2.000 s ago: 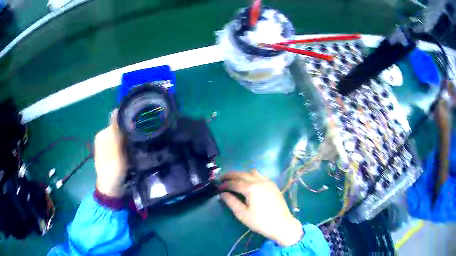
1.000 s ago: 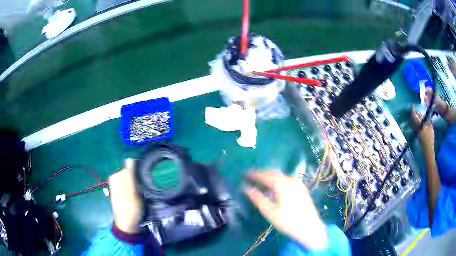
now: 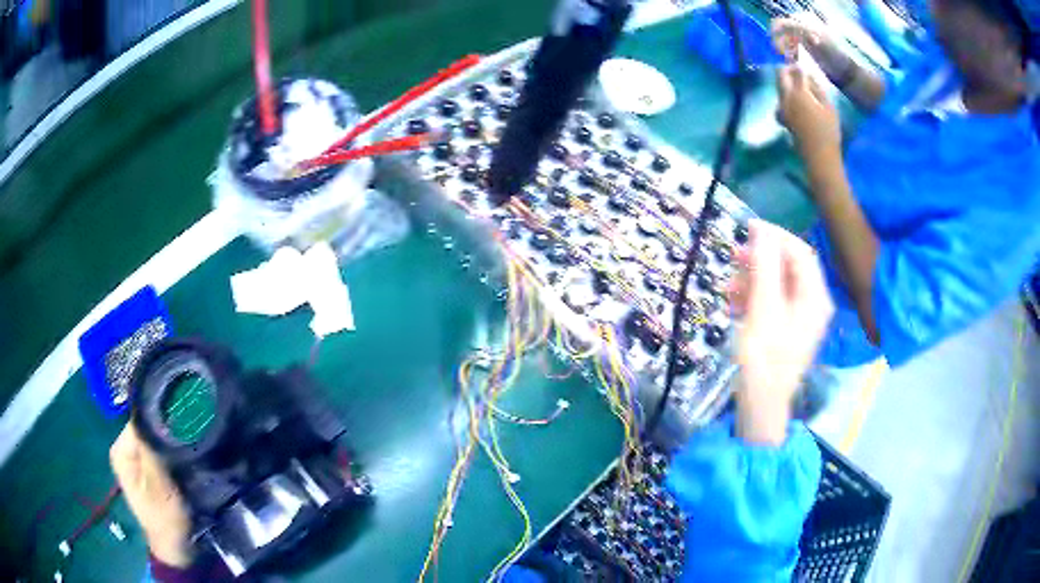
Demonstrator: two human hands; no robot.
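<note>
The black lens housing (image 3: 268, 467) rests on the green table at lower left, its round ring facing up and showing green inside. My left hand (image 3: 154, 495) holds the housing's left side. My right hand (image 3: 779, 313) is raised over the right edge of the motor tray (image 3: 713, 393), blurred, fingers partly bent, with nothing visible in it. The tray holds rows of black-topped motors. Their yellow and red lead wires (image 3: 490, 393) hang over the tray's near edge onto the table. The blue screw box (image 3: 100, 355) is just behind the housing.
A plastic-wrapped grease pot (image 3: 274, 211) with red sticks stands behind a white paper piece (image 3: 299, 290). A black electric screwdriver (image 3: 553, 97) hangs over the tray, its cable crossing it. A dark perforated crate (image 3: 850, 512) is below the table edge. Another person in blue (image 3: 935, 216) works at right.
The view has swung right. My right hand has moved from beside the housing to the tray's right side. My left hand still holds the housing.
</note>
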